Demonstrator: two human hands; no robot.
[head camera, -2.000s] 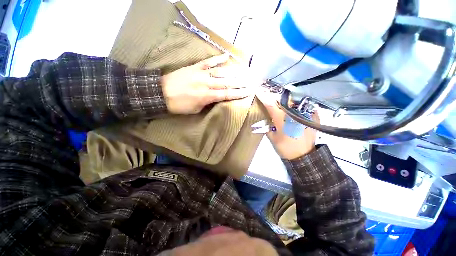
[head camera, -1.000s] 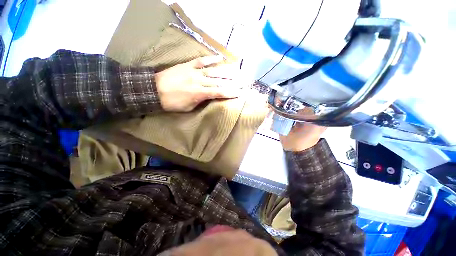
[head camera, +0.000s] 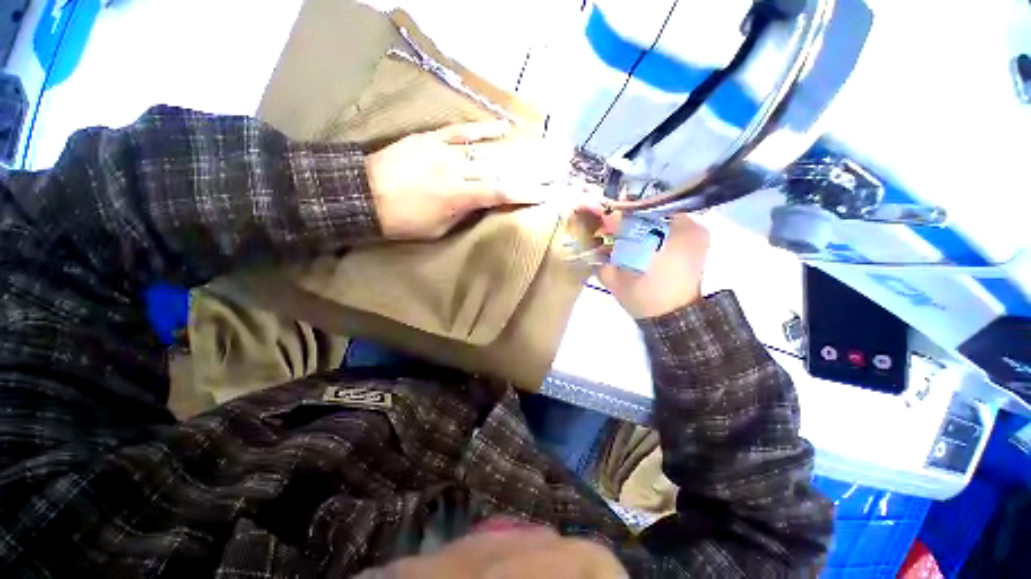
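Note:
The tan ribbed garment panel (head camera: 497, 271) lies on the machine table and hangs over its front edge. A pale-toothed zipper (head camera: 452, 81) runs along its upper edge. My left hand (head camera: 435, 187) lies flat on the panel, holding nothing, its fingertips washed out by glare near the presser foot (head camera: 590, 170). My right hand (head camera: 667, 271) is right of the needle area at the panel's right edge, partly hidden by a grey-blue block (head camera: 637, 245). Silver blades of thread snips (head camera: 586, 250) stick out from it over the panel; their handle is hidden.
The white machine head with a blue stripe (head camera: 644, 57) and a shiny curved metal bar (head camera: 780, 124) stand above my right hand. A black phone (head camera: 856, 334) lies on the table (head camera: 735, 362) at right. Tan cloth (head camera: 243, 345) hangs over the lap at lower left.
The view has shifted, so the machine head and curved bar appear farther left. The snips' blades, hidden one second ago, show again beside my right hand. My left hand stays flat on the panel.

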